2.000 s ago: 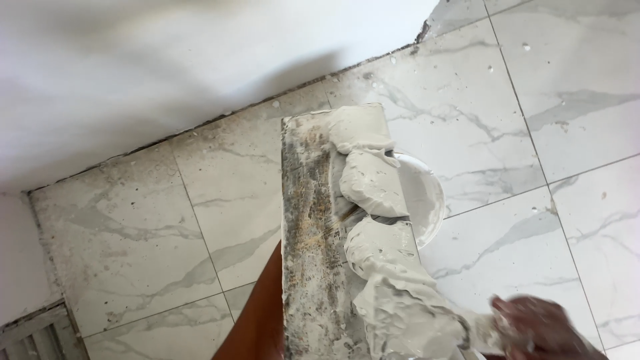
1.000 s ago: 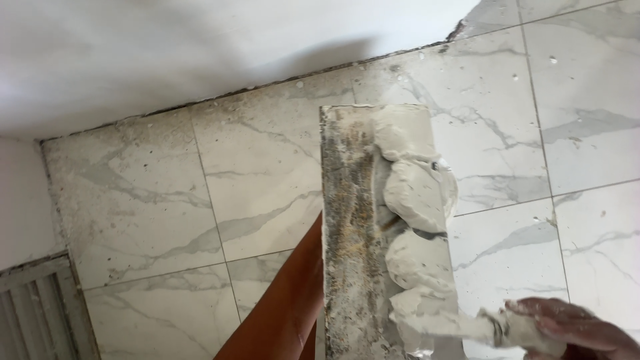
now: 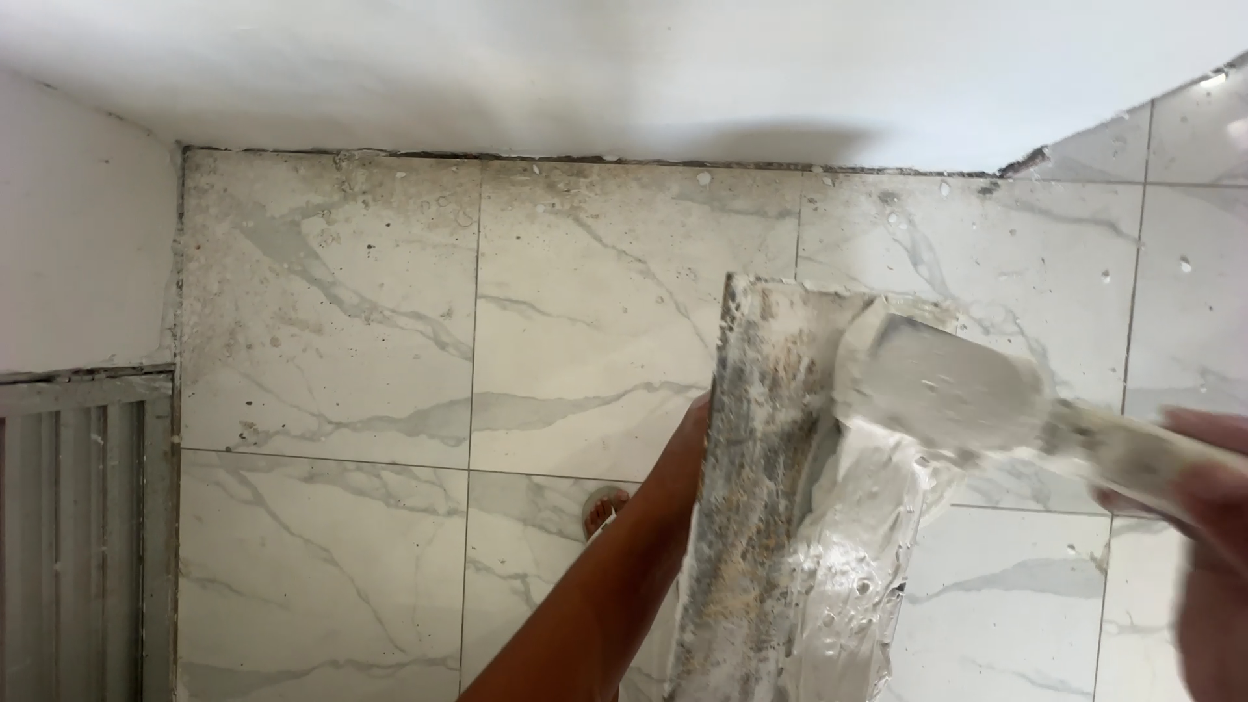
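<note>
My right hand [image 3: 1204,517], at the right edge and partly blurred, grips the handle of a putty knife [image 3: 960,380]. The knife's broad blade, coated in white plaster, lies over the upper right part of a long, stained plastering trowel blade [image 3: 756,468]. Wet white plaster [image 3: 858,556] runs along the right side of that long blade, smooth and shiny below the knife. My left forearm reaches up from the bottom behind the long blade. My left hand is hidden behind it, so its grip does not show.
A white wall [image 3: 546,78] meets the marble-patterned tile floor [image 3: 341,341] along a dark, rough joint, with a corner at left. A grey metal door or panel [image 3: 78,536] stands at lower left. White specks dot the tiles. Part of a foot [image 3: 604,509] shows beside my forearm.
The putty knife has moved from the lower end of the long blade to its upper part. The plaster, lumpy before, is flatter along the lower part. The view has turned.
</note>
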